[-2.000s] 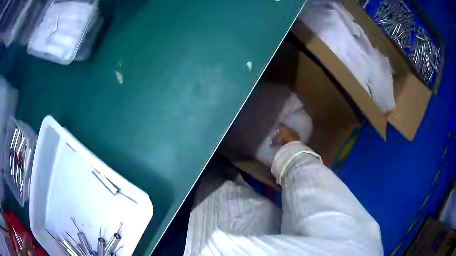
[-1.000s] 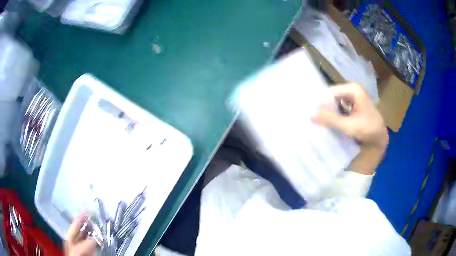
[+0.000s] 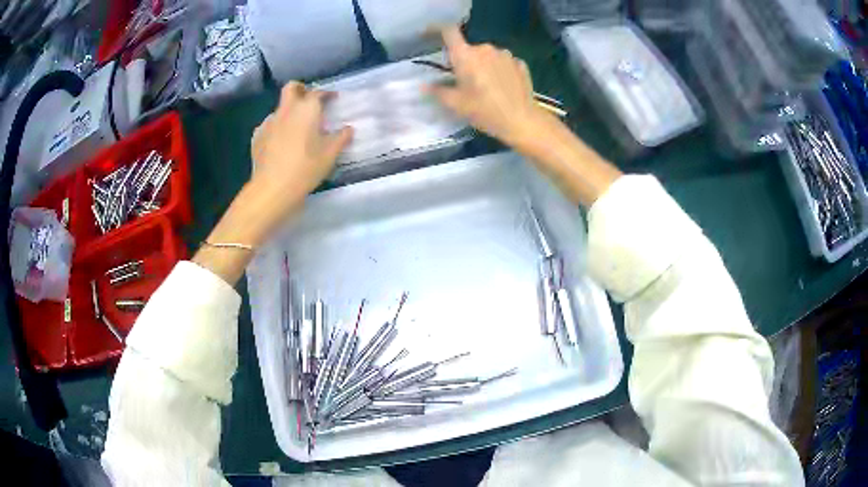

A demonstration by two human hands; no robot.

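A clear plastic box (image 3: 404, 152) stands just beyond the white parts tray (image 3: 438, 439), with a blurred white sheet (image 3: 390, 107) over it. My left hand (image 3: 293, 143) is at the box's left end, thumb and fingers apart on the sheet's edge; whether it grips is unclear. My right hand (image 3: 490, 87) is over the right end, fingers bent towards the sheet. A slim tool (image 3: 550, 103) is tucked in my right hand, its pale part showing behind the hand. Many silver wired motors (image 3: 366, 376) lie at the tray's lower left, and several motors (image 3: 562, 304) at its right.
Red parts bins (image 3: 143, 228) with loose metal pieces and a small clear bag (image 3: 40, 249) stand left, beside a black hose (image 3: 19, 352). Two white rounded objects (image 3: 305, 38) are behind the box. A lidded clear box (image 3: 633, 81) and a box of metal cylinders (image 3: 823, 185) are right.
The view has swung left from the floor boxes to the tray. My right hand has brought the white sheet up from beside the table to the clear box. My left hand has left the motors.
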